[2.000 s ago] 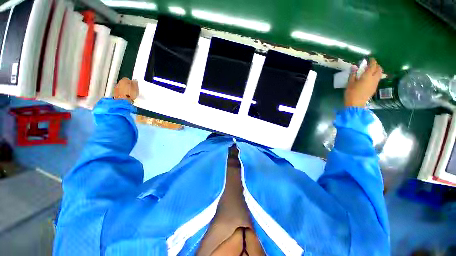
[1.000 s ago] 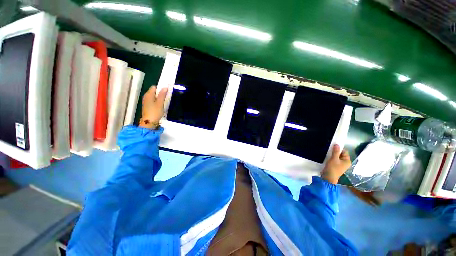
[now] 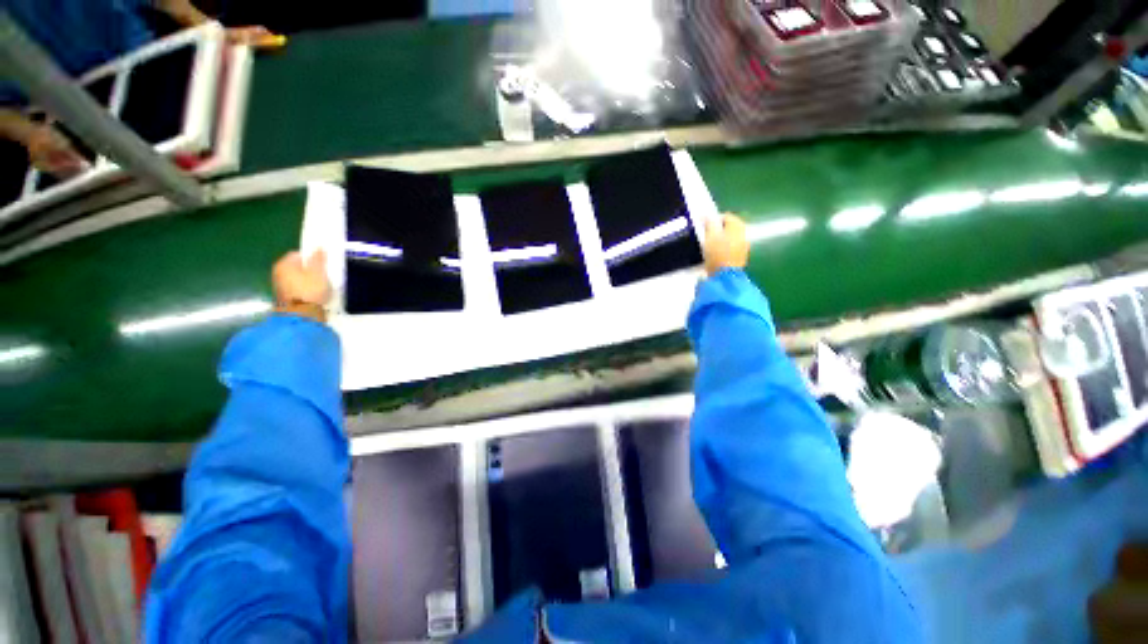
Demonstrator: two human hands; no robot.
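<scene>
A white foam tray (image 3: 485, 346) with three glossy black display panels (image 3: 535, 245) is over the green conveyor belt. My left hand (image 3: 302, 284) grips its left end and my right hand (image 3: 725, 243) grips its right end. Whether the tray touches the belt, I cannot tell. Below it, nearer my body, lies another white tray (image 3: 473, 528) with grey panel backs (image 3: 545, 516) showing small white labels. My right sleeve hides that tray's right end.
The conveyor belt (image 3: 906, 258) crosses the view. Edge-on trays (image 3: 78, 572) stand at lower left. A clear bottle (image 3: 963, 365), plastic bag (image 3: 891, 466) and more trays (image 3: 1051, 403) are at right. Beyond the belt are clear stacked trays (image 3: 806, 63) and another person's hand (image 3: 50, 149).
Both hands have moved the tray with black-fronted panels forward, away from my body and over the belt. A tray with grey panel backs now shows on the near side. The view has shifted.
</scene>
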